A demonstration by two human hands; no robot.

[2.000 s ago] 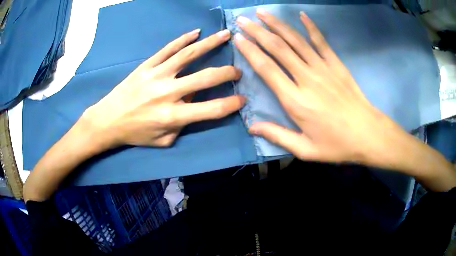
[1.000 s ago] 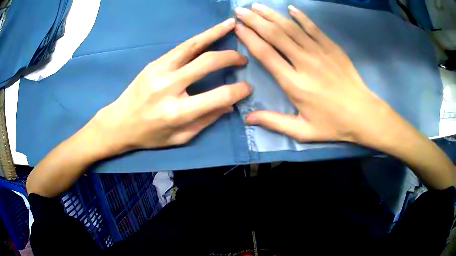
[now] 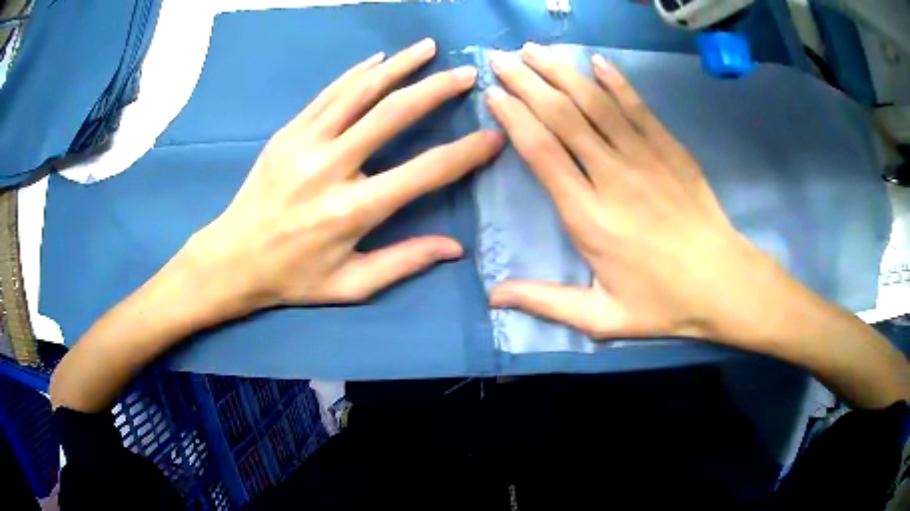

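A blue garment panel (image 3: 329, 334) is spread flat under both hands. A paler grey-blue pocket bag piece (image 3: 778, 180) lies on its right part, its whitish fuzzy left edge running down mid-panel. My left hand (image 3: 319, 200) lies on the panel left of that edge, fingers spread, fingertips at the seam. My right hand (image 3: 639, 210) lies flat on the paler piece, fingertips at its upper left corner and thumb near its lower left. Neither hand grips anything.
Stacked cut panels (image 3: 65, 90) lie at the upper left on the white table. A blue attachment (image 3: 724, 53) under a pale machine part shows at the top right. A blue plastic basket (image 3: 239, 419) is below the table's front edge, beside the black-clothed lap.
The panel sits lower in view, and the blue attachment has come into view at the top. My left thumb and fingers are spread wider; my right hand is still flat on the paler piece.
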